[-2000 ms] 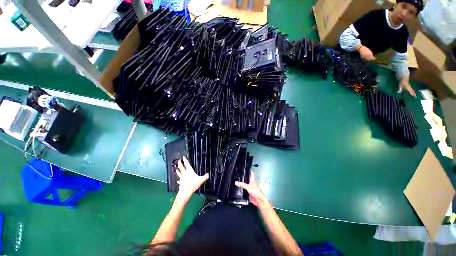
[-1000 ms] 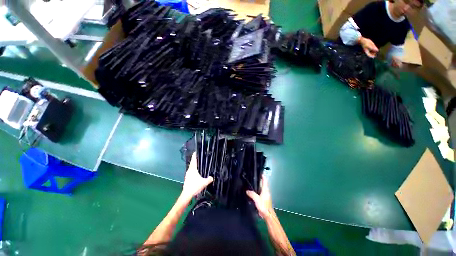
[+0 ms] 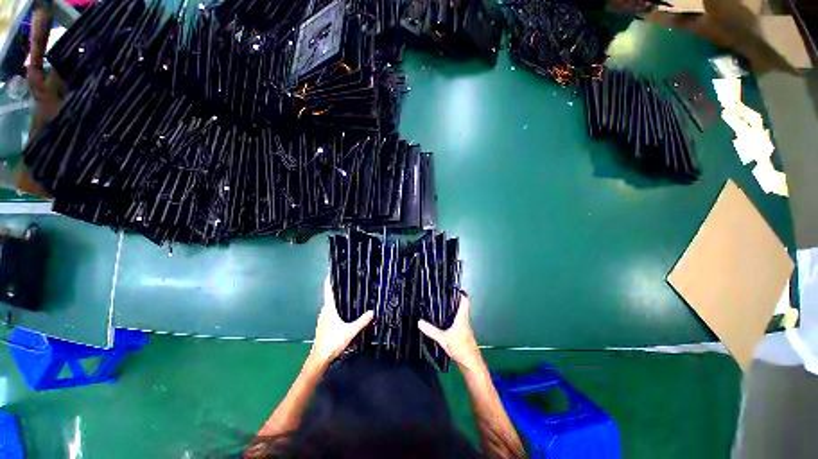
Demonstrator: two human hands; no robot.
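Observation:
A bundle of black housings (image 3: pixel 395 287) stands on edge at the front edge of the green table, close to my body. My left hand (image 3: pixel 339 324) presses on the bundle's left side, thumb over the top. My right hand (image 3: pixel 453 332) presses on its right side, thumb over the top. The fingers on the outer sides are partly hidden. Thin black leads show among the housings. A large heap of black housings (image 3: pixel 224 170) lies on the table ahead and to the left, with one grey-black housing (image 3: pixel 319 40) lying flat on top.
More housings (image 3: pixel 639 121) stand in a row at the right, near a tangle of leads (image 3: pixel 558 40). A brown cardboard sheet (image 3: pixel 731 269) and pale paper pieces (image 3: pixel 752 134) lie at the right edge. Blue stools (image 3: pixel 561 417) stand below the table's front edge.
My hands have closed in from both sides, and the loose housings between them are now a narrower, more even bundle. The view has shifted right, and the other person's body is out of view.

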